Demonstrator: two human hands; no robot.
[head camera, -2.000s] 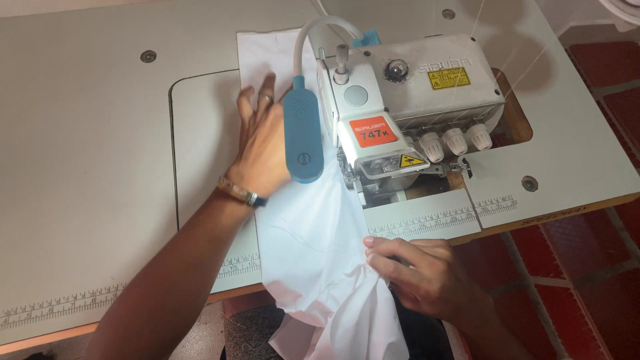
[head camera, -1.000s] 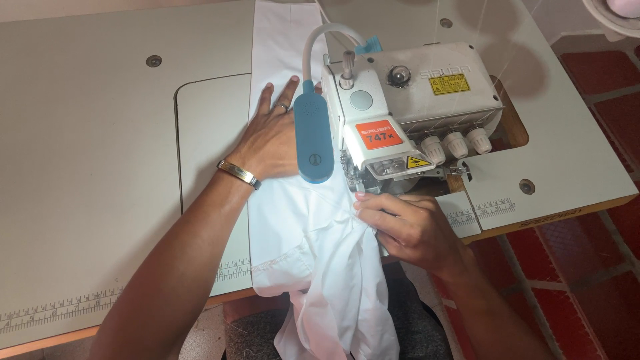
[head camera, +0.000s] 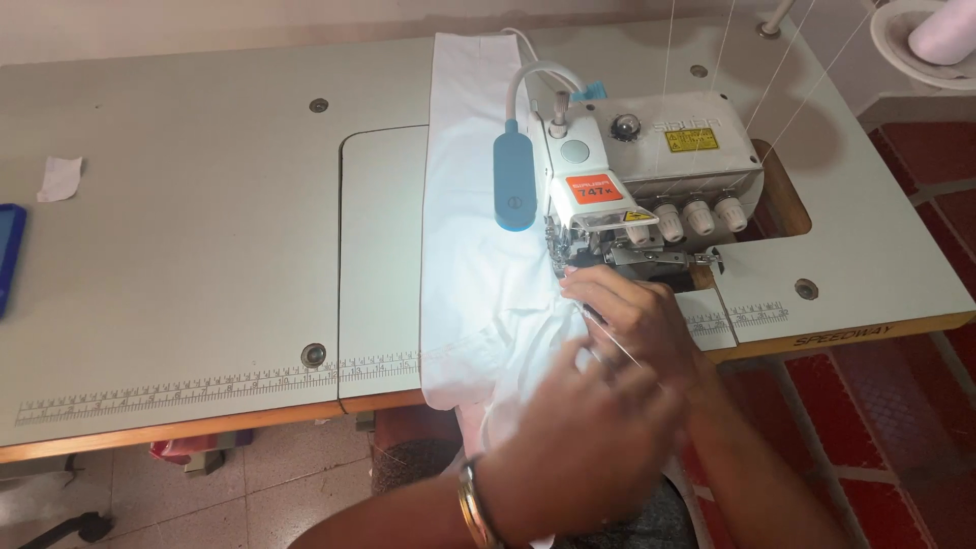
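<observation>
White fabric (head camera: 473, 252) runs along the left side of a Siruba overlock sewing machine (head camera: 595, 168) and hangs in folds over the table's front edge. My right hand (head camera: 633, 313) pinches the fabric's edge just in front of the presser foot area. Nearer to me, my left hand (head camera: 587, 435), blurred and wearing a bracelet, is over the hanging folds beside my right wrist. A thin white thread or strip (head camera: 614, 341) stretches between the two hands; whether my left fingers grip it is not clear. A blue lamp (head camera: 515, 179) on a bent neck shines on the fabric.
The pale machine table (head camera: 229, 252) has a printed ruler along its front edge. A fabric scrap (head camera: 60, 179) and a blue-edged object (head camera: 11, 255) lie at the left. Threads run down to the machine, and a thread cone (head camera: 945, 34) stands at the upper right.
My left hand has left the fabric beside the lamp and come down and right, in front of my right hand. My right hand stays near the presser foot. The view has shifted somewhat.
</observation>
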